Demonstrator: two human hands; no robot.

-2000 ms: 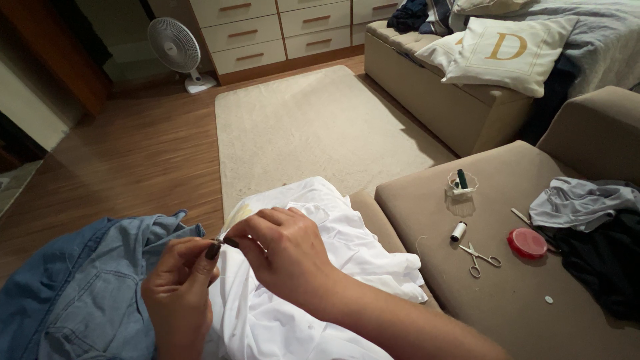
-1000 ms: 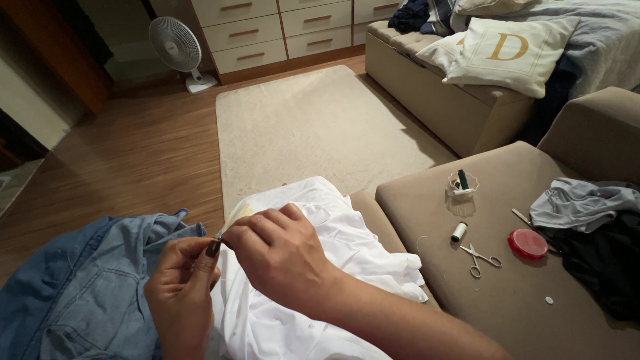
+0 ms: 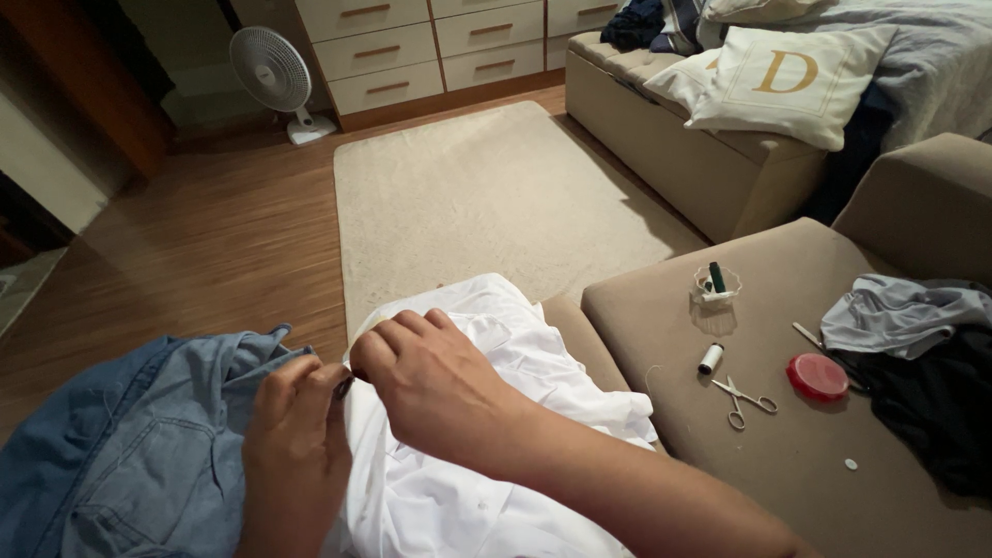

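White cloth, seemingly a garment, lies over my lap. My left hand pinches a bit of it between thumb and fingers at its left edge. Against those fingertips, my right hand is closed with bent fingers; what lies inside its pinch is hidden. Blue denim clothing is heaped to the left. On the beige seat at the right are a spool of white thread, small scissors with blades apart, a red round container, a white button and a clear scalloped dish holding a dark green item.
Grey and black clothes lie at the seat's right edge. A beige rug covers part of the wooden floor. Farther back stand a white fan, a chest of drawers and an upholstered bench with cushions.
My right hand has shifted slightly, its fingers curling down over my left fingertips. The cloth and the things on the seat have stayed in place.
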